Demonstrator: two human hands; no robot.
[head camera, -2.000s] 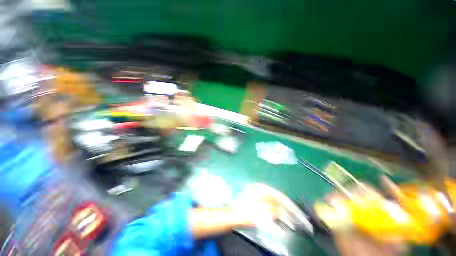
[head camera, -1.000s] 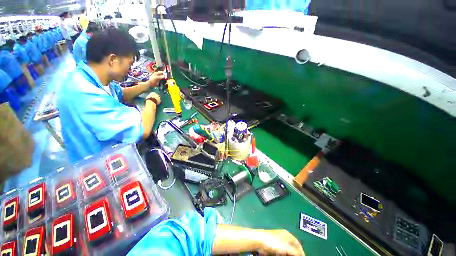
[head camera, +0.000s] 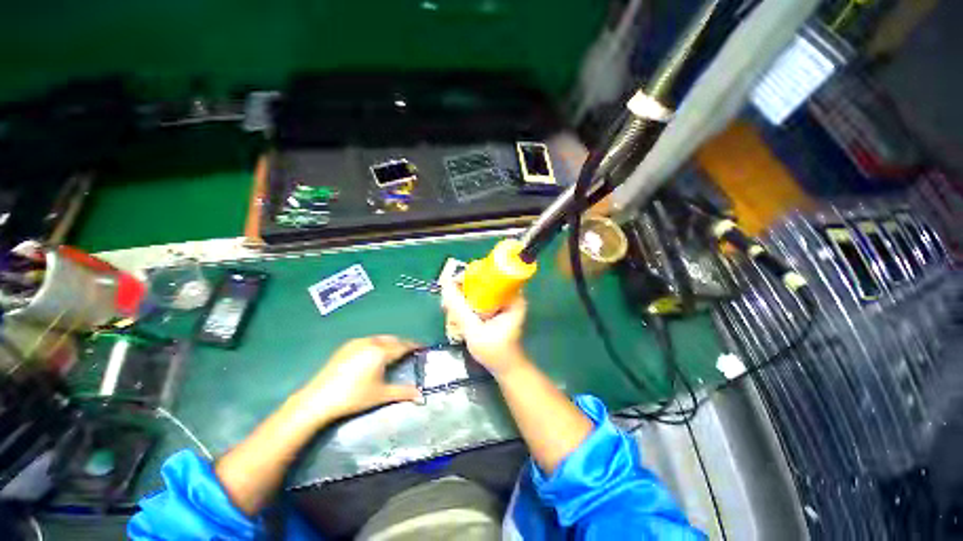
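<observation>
A dark phone housing with a bright rectangle (head camera: 444, 369) lies on the green bench in front of me. My left hand (head camera: 364, 377) is on its left end, thumb and fingers around the edge. My right hand (head camera: 487, 325) is closed around a yellow-orange electric screwdriver (head camera: 496, 277), held upright and tilted over the housing's right end. The hand hides the driver's tip, so contact with a screw cannot be told. The metal hose runs up to the right.
A white card (head camera: 341, 288), tweezers (head camera: 418, 283) and a black phone (head camera: 231, 308) lie behind. A sample board (head camera: 348, 226) stands at the rear, a round tan cup (head camera: 601, 243) and hanging cables right, stacked plastic trays (head camera: 845, 349) far right, a solder spool (head camera: 116, 367) left.
The view has swung from the left neighbour and the red-phone tray to my own bench. Both hands now show at the housing, the right one with the screwdriver.
</observation>
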